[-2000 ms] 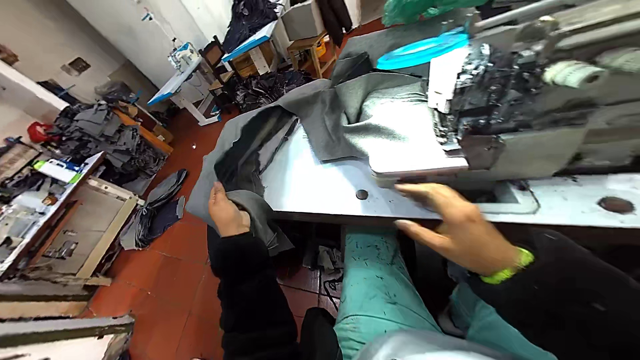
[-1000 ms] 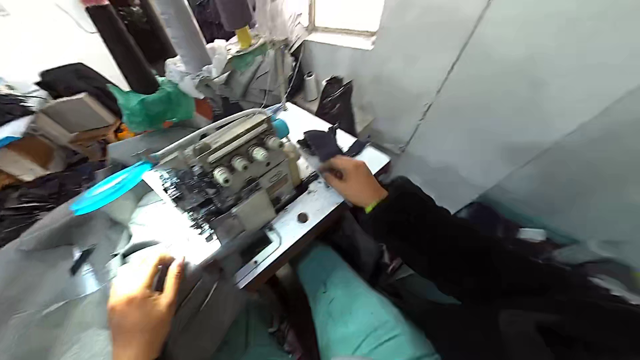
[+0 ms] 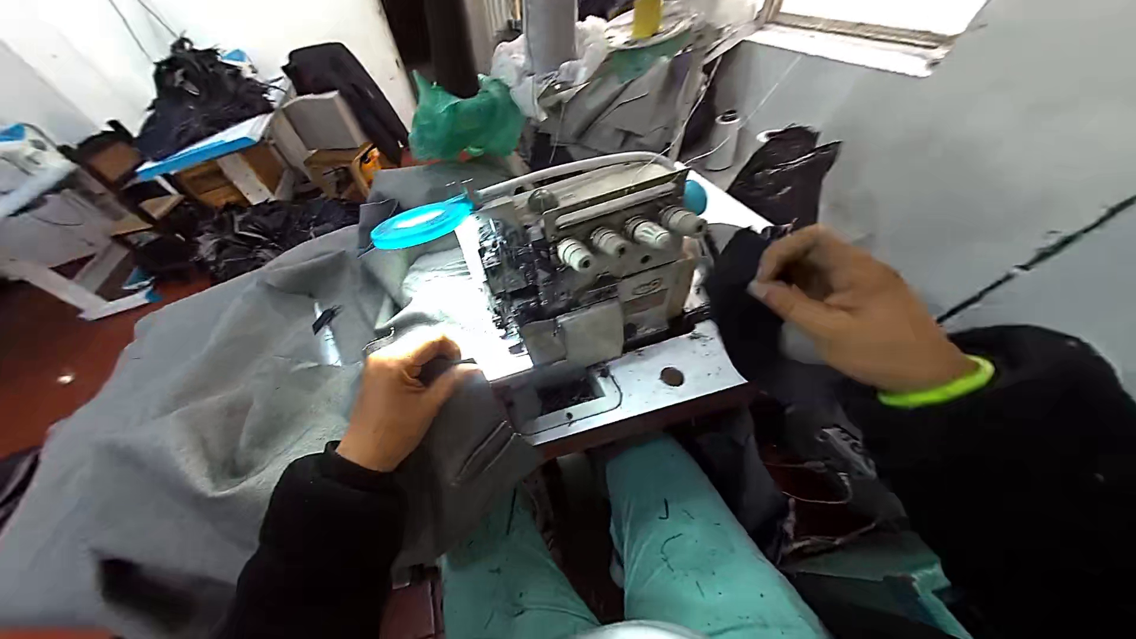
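An overlock sewing machine stands on a white table, its lamp lighting the needle area. Grey fabric spreads over the left of the table and hangs down in front. My left hand pinches this fabric just left of the presser foot area, thumb and forefinger together. To the right of the machine, my right hand holds a black fabric piece by its upper edge, and the piece hangs over the table's right end. A blue ring-shaped item sits at the machine's upper left.
Behind the machine are a green plastic bag, piled grey cloth and a thread cone. A black plastic bag stands by the wall at the right. Another worktable with dark cloth is at the back left.
My right hand has lifted away from the table's right end with the black piece in it. My left hand has closed on the grey fabric beside the machine. The view has swung right since the oldest frame.
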